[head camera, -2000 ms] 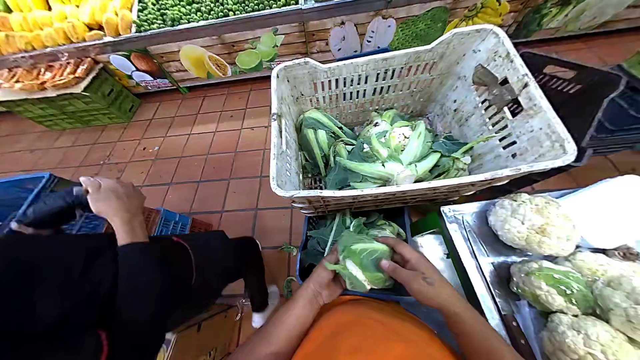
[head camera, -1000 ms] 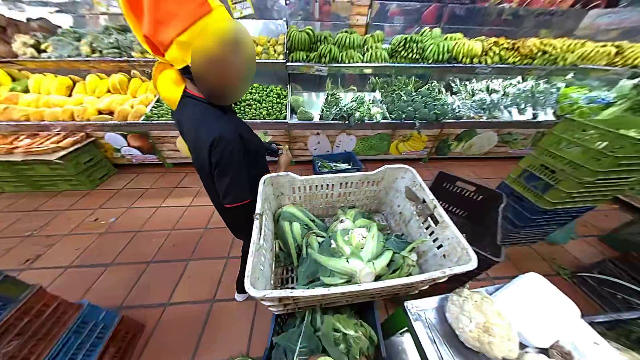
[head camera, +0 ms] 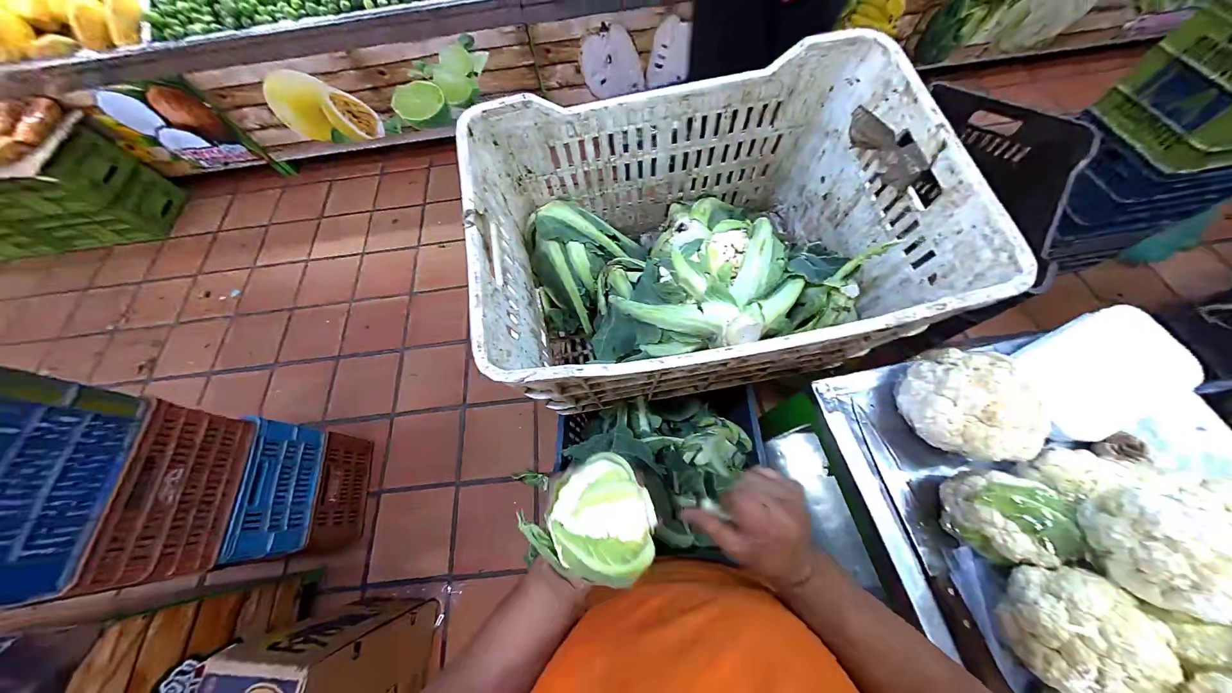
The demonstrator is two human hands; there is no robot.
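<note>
A pale cauliflower head with green leaves (head camera: 602,520) rests in my left hand (head camera: 560,563), which is mostly hidden behind it. My right hand (head camera: 762,525) is just to its right, fingers curled and blurred, above a dark blue crate of loose leaves (head camera: 674,448); a small pale bit shows at its fingertips, and I cannot tell whether it is held. Leafy cauliflowers (head camera: 722,279) lie in a worn white plastic crate (head camera: 770,356) ahead. On the right, several trimmed cauliflowers (head camera: 972,404) sit on a metal tray (head camera: 866,462).
A white foam tray stack (head camera: 1107,371) lies on the metal tray. Blue and brown crates (head camera: 197,491) and a cardboard box (head camera: 327,645) stand at left. A black crate (head camera: 1020,164) and stacked green and blue crates (head camera: 1165,115) are at right. A produce display (head camera: 337,48) runs behind.
The view has swung up and back down. The person in black who was at the left two seconds ago is no longer there. My hands, together on a leafy head then, are now apart.
</note>
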